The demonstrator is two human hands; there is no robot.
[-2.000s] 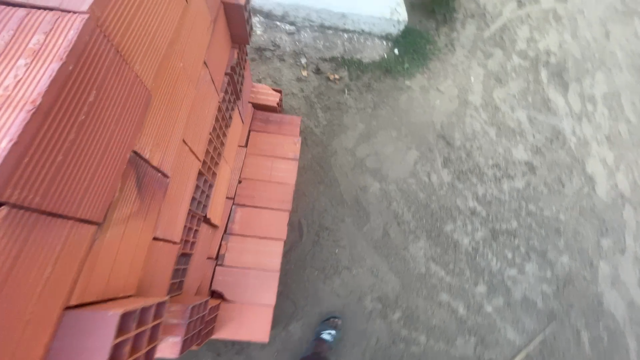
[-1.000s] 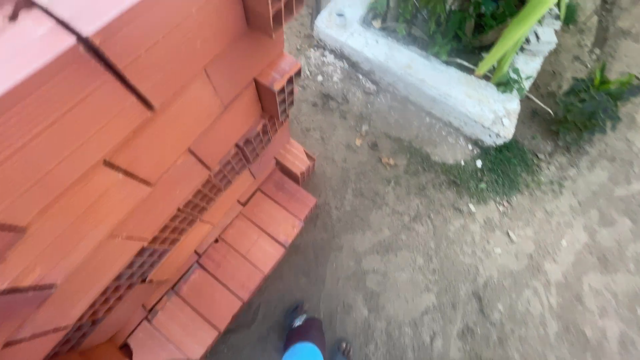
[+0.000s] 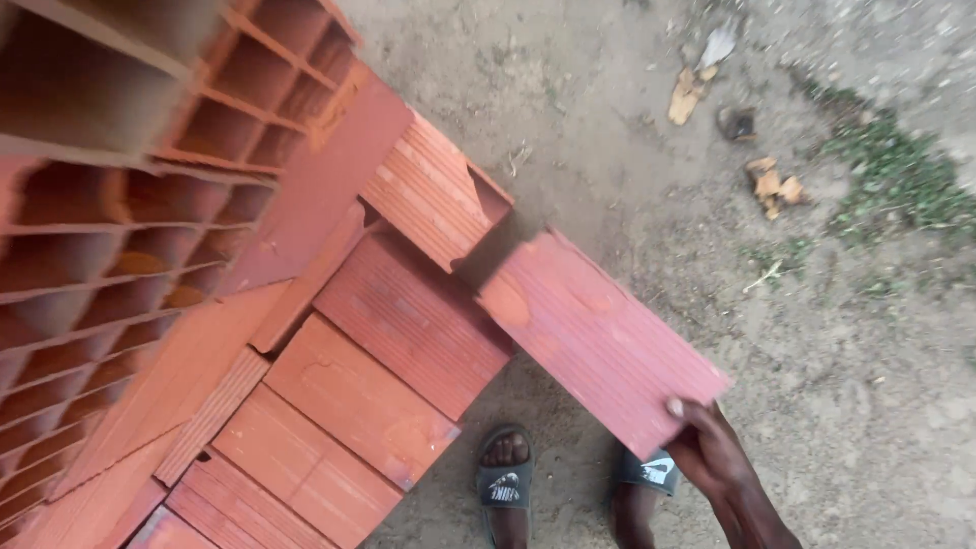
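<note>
My right hand [image 3: 705, 442] grips the lower right end of a ribbed hollow clay brick [image 3: 602, 343], its thumb on the top face. The brick is held over the ground, just right of the stack. Beside its far end lies a broken-ended hollow brick [image 3: 438, 191] at the stack's edge. Below that, a row of clay bricks [image 3: 362, 362] lies side by side, running down to the left. My left hand is not in the picture.
Taller stacked hollow bricks [image 3: 252, 84] with open cells rise at the left. My feet in slide sandals [image 3: 505, 484] stand on sandy ground [image 3: 839, 427] by the row. Brown debris [image 3: 770, 187] and green weeds [image 3: 892, 168] lie at the upper right.
My right hand has come into view, holding a brick. The view has moved in closer to the end of the low brick row.
</note>
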